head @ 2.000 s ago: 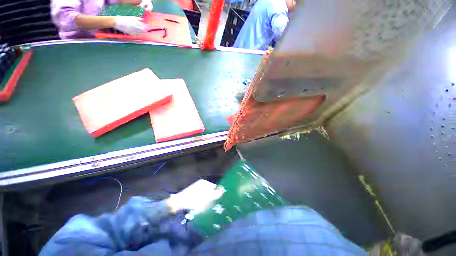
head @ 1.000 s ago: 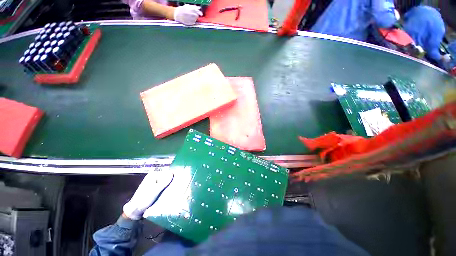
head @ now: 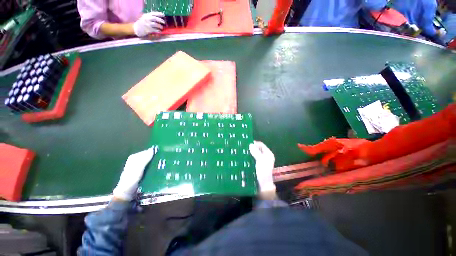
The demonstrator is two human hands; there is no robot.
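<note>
A green circuit board [head: 202, 155] with rows of small white marks faces up over the near edge of the belt. My left hand [head: 134, 172], in a white glove, grips its left edge. My right hand [head: 263, 165], also in a white glove, grips its right edge. The board's underside is hidden. Just beyond it, an orange-pink foam pad [head: 169, 86] partly overlaps a second foam pad [head: 220, 87] on the green belt.
At left on the belt [head: 100, 145] are capacitors [head: 34, 81] on a red-edged board and a red foam pad [head: 14, 170]. At right, another board [head: 345, 100] carries a paper slip [head: 377, 117], beside ragged red edge wrapping [head: 390, 145]. People work across the belt.
The board has moved out over the belt's near edge and turned square to me. My right hand has come into view, holding its right edge. My left hand stays on the left edge.
</note>
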